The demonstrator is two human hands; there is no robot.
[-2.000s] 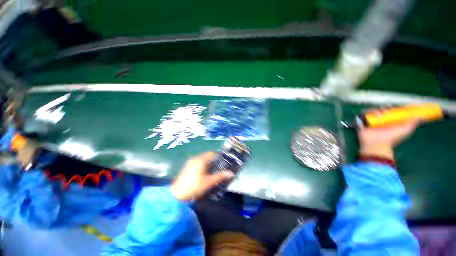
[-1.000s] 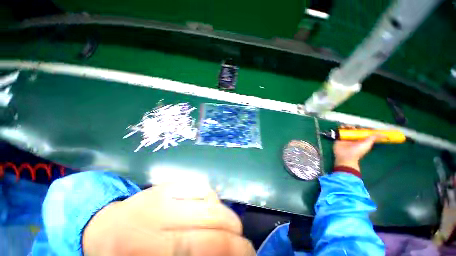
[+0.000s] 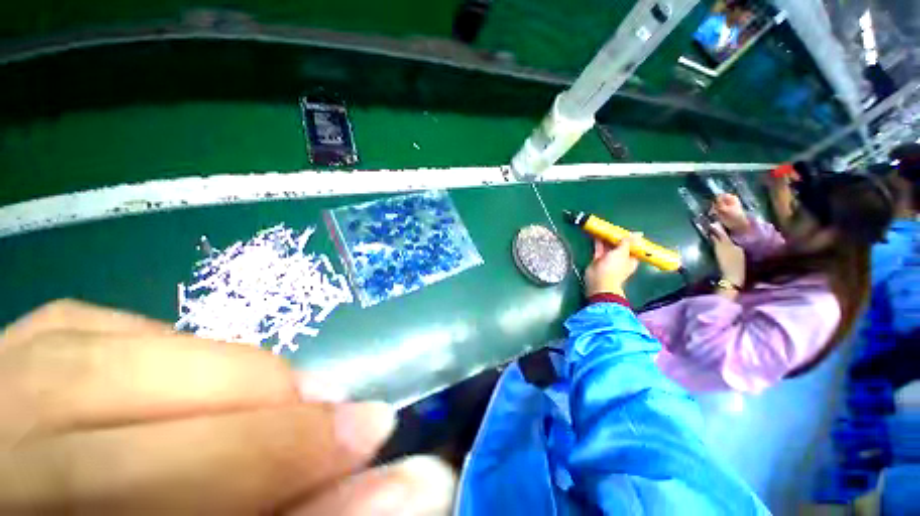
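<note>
My right hand (image 3: 612, 264) holds a yellow-orange electric screwdriver (image 3: 634, 242) over the green mat, its dark tip pointing left. My left hand (image 3: 202, 413) is very large and blurred close to the camera at the lower left; its fingertips are near each other, and I cannot tell if anything is between them. A pile of white strip parts (image 3: 264, 287) lies behind it. A clear bag with small blue parts (image 3: 404, 242) lies right of the pile. A round silver-grey tray (image 3: 541, 254) lies between the bag and the screwdriver.
A phone unit (image 3: 329, 132) lies on the green strip beyond the white rail (image 3: 252, 187). A pale slanted post (image 3: 595, 86) stands at the rail. A person in a pink smock (image 3: 746, 328) sits to the right, hands over the bench. More people in blue are farther right.
The view has turned right, bringing the pink-smocked person in. My left hand, which held a phone unit two seconds ago, has come up close to the camera. My right hand still holds the screwdriver.
</note>
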